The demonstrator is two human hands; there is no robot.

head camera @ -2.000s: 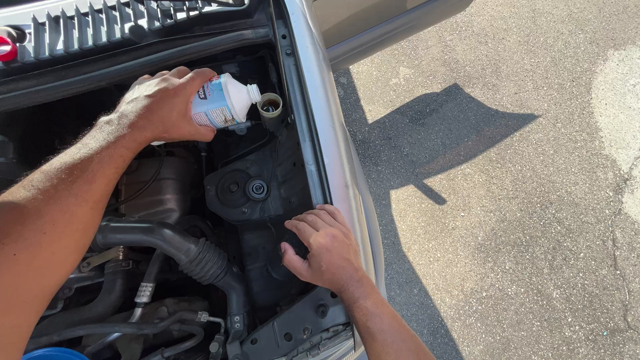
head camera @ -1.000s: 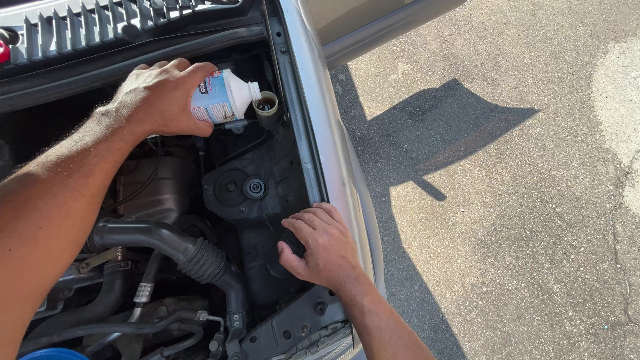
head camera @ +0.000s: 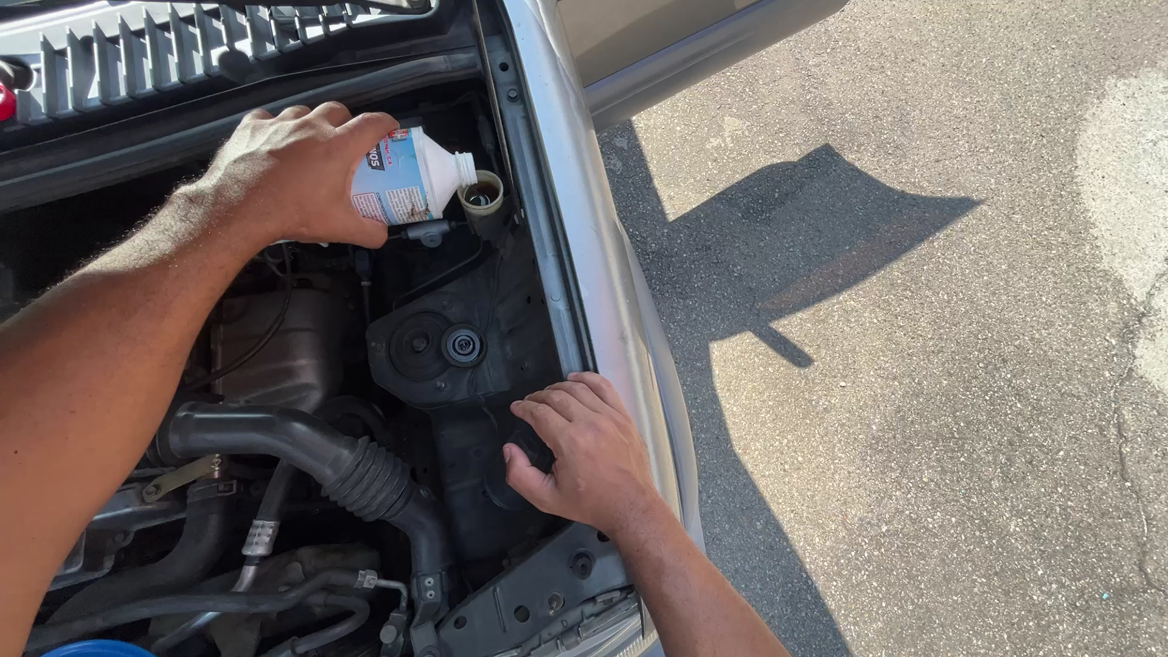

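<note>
My left hand (head camera: 301, 178) grips a white plastic bottle (head camera: 401, 178) with a blue printed label, tipped on its side. The bottle's uncapped neck points right, at the rim of an open filler neck (head camera: 482, 194) of a fluid reservoir near the back corner of the engine bay. Dark fluid shows inside the filler. Whether liquid runs from the bottle cannot be told. My right hand (head camera: 584, 452) rests on the inner edge of the car's silver fender (head camera: 613, 274), fingers curled slightly, with nothing seen in it. Its thumb hangs over the engine bay.
Below the reservoir lies a strut mount (head camera: 464, 346). A ribbed black intake hose (head camera: 365, 474) and several metal pipes cross the lower left. A blue round object (head camera: 96, 649) shows at the bottom edge. An open car door (head camera: 693, 46) stands at the top, beside sunlit asphalt (head camera: 958, 438).
</note>
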